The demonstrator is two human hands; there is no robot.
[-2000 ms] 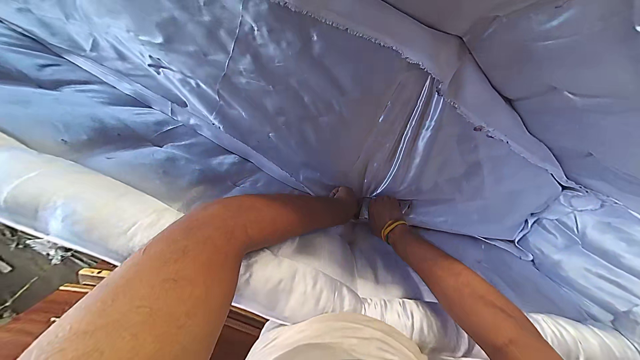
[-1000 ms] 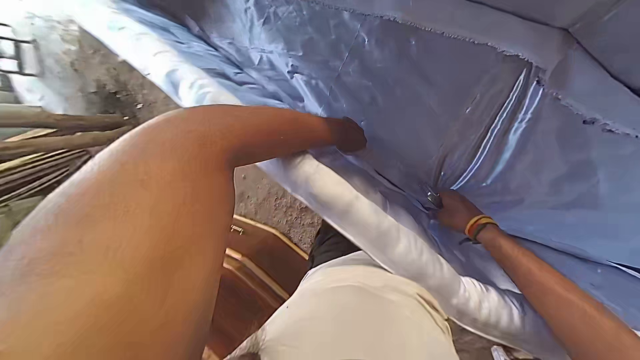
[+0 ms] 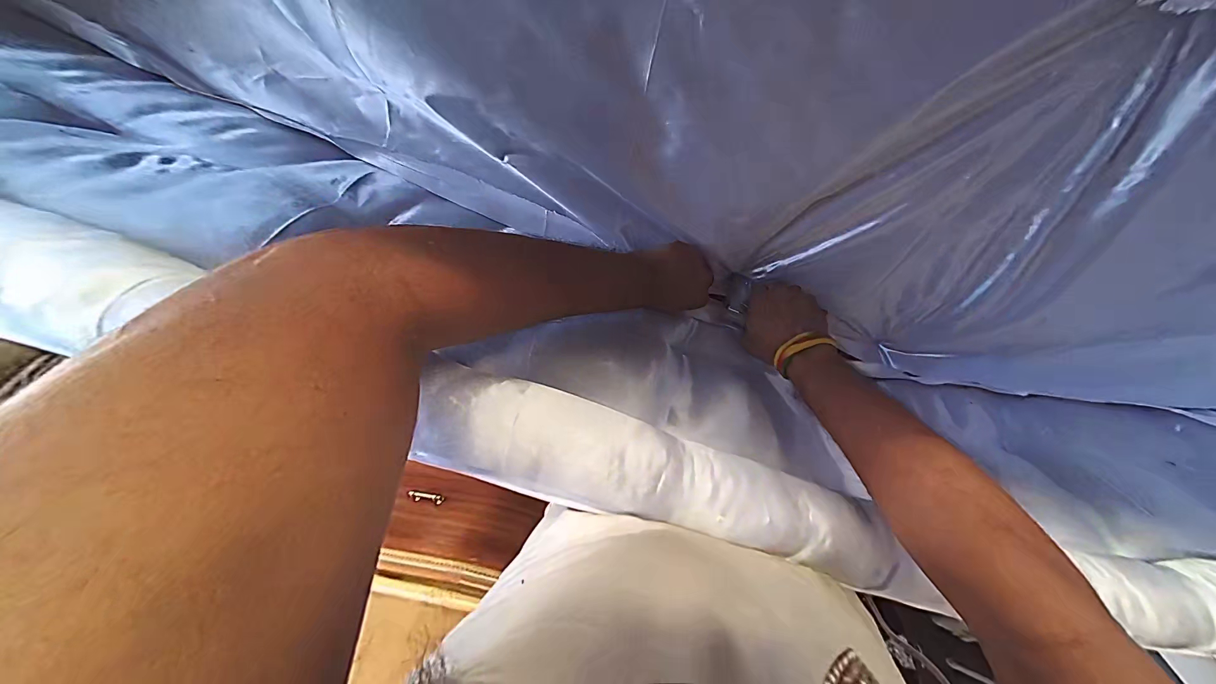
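Note:
Shiny blue-grey satin fabric [image 3: 570,114] fills most of the view, drawn into folds that run toward my hands. My left hand [image 3: 679,275] is closed on the fabric near the centre. Close to its right, my right hand [image 3: 784,318], with yellow and orange bands [image 3: 806,350] at the wrist, grips the cloth too. Between the hands is a small shiny metallic-looking item [image 3: 736,296], too unclear to name. A padded white roll [image 3: 617,442] runs along the near edge of the satin, below both hands.
Under the padded edge at lower left is a reddish-brown wooden surface [image 3: 475,513] with a small metal handle [image 3: 425,497]. My pale shirt [image 3: 684,598] shows at the bottom. Dark ground with a thin cable lies at lower right.
A second ago my hands were apart, the left on the fabric's near part and the right farther right; now they are close together at the gathered satin. The view has shifted.

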